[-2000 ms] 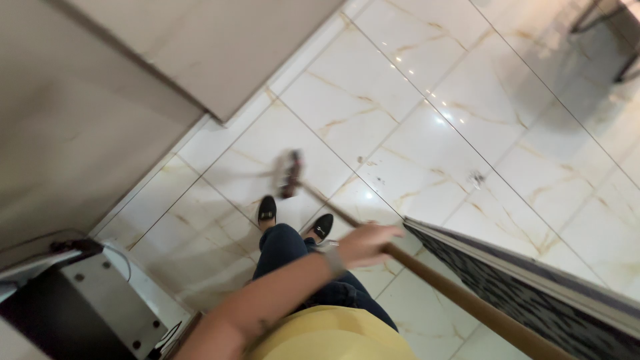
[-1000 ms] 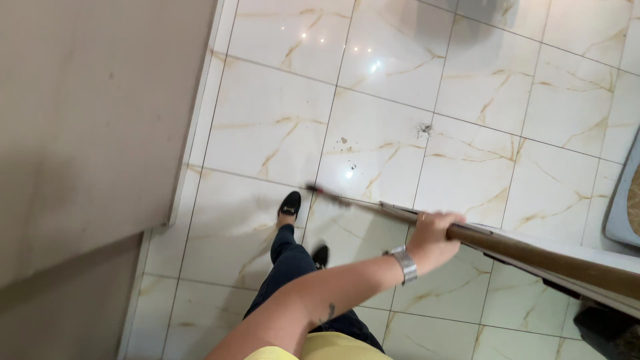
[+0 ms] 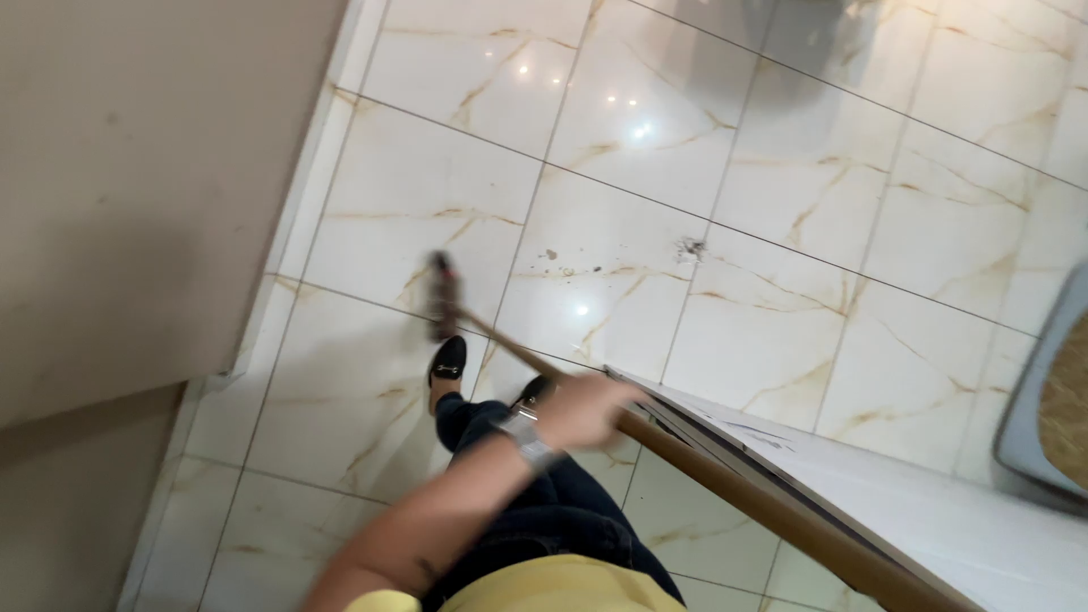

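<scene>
My left hand [image 3: 586, 412], with a metal watch on its wrist, grips the long brown handle [image 3: 731, 476] of a broom. The handle slants from the lower right up to the broom head [image 3: 444, 297], which is blurred and stands just beyond the toe of my black shoe [image 3: 448, 357]. Small dark and brown crumbs [image 3: 569, 262] lie on the marble-patterned tiles, to the right of the broom head. A grey clump of dust or hair [image 3: 690, 248] lies farther right. My right hand is out of view.
A beige panel with a white base strip [image 3: 297, 195] runs along the left. A white panel with a dark edge [image 3: 850, 476] rises at the lower right, close beside the handle. At the right edge stands a grey-rimmed object [image 3: 1020, 408] with a brown inside.
The broom head has swung left from the tile joint right of my shoe to beyond the toe. My left hand has moved left with the handle.
</scene>
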